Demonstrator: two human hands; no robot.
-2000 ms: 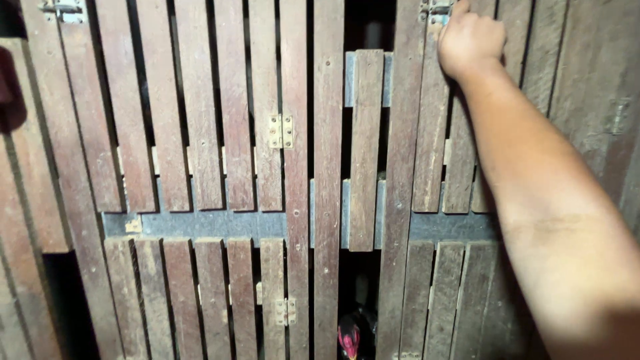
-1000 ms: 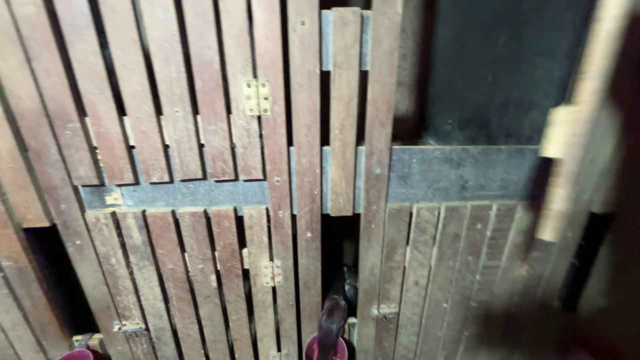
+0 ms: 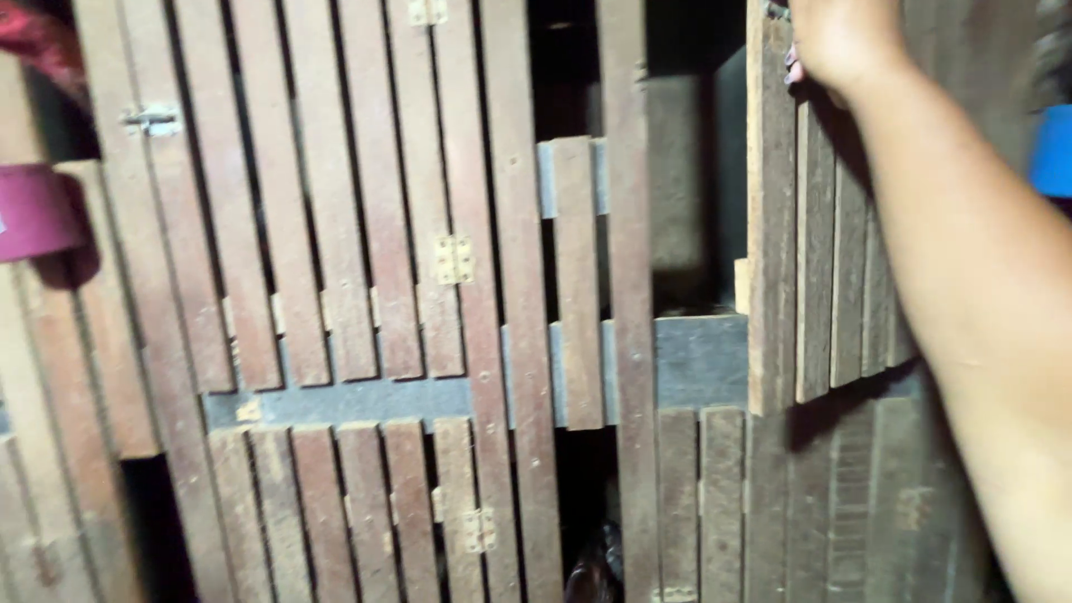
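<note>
My right hand [image 3: 842, 42] reaches in from the right and grips the upper left edge of a slatted wooden door [image 3: 775, 226], near a metal latch [image 3: 777, 10] at the top of the frame. Part of the hand is cut off by the frame's top. The door stands partly open, turned outward, with a dark compartment behind it to the left. A grey board [image 3: 699, 360] runs below that opening. A dark bird [image 3: 596, 565], only partly seen, is in the gap low at the middle. My left hand is not in view.
A closed slatted door [image 3: 335, 209] with brass hinges [image 3: 454, 259] and a slide bolt [image 3: 152, 120] is on the left. A pink cup [image 3: 38, 211] hangs at the far left, a blue container [image 3: 1053, 151] at the right edge. More slatted panels [image 3: 850, 494] lie below.
Two seconds ago the right door was shut with my hand at its latch. One second ago it stood wide open; now it is partly open. The bird's head no longer shows.
</note>
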